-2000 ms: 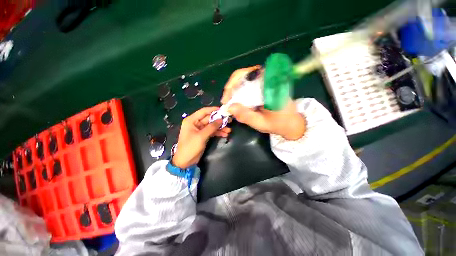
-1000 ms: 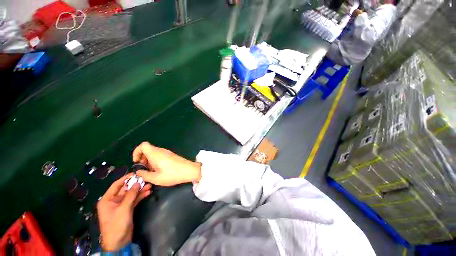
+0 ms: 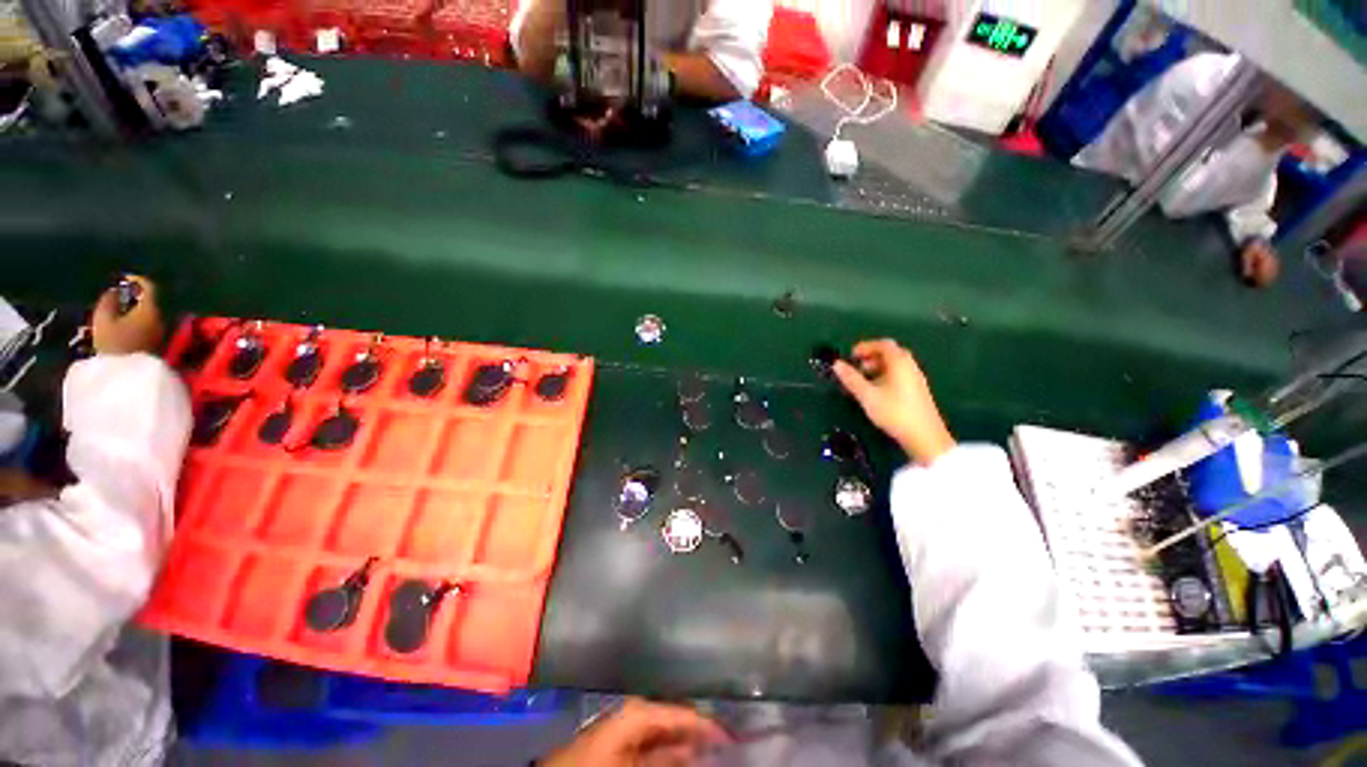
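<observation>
My right hand [image 3: 897, 402] reaches over the green mat, its fingertips closed on a small black disc [image 3: 825, 360] near the raised section. My left hand [image 3: 648, 737] is low at the bottom edge, cut off and blurred; whether it holds anything cannot be told. Shiny round housings lie on the mat, one [image 3: 682, 529] in the middle, another [image 3: 852, 496] to the right and one [image 3: 649, 328] on the raised green section. Several thin dark discs lie between them. The orange-red tray [image 3: 517, 510] has black discs in some pockets.
A white rack [image 3: 1057, 525] stands at right, beside a dark box [image 3: 1192, 596], a translucent syringe [image 3: 1184, 454] and a blue container [image 3: 1252, 477]. Another person's hand [image 3: 128, 318] is at the tray's left. More people work across the bench, near a white cable adapter [image 3: 841, 156].
My hands have parted: the right moved out over the mat, the left down to the bottom edge. The view has swung left, showing the tray and the neighbour's arm.
</observation>
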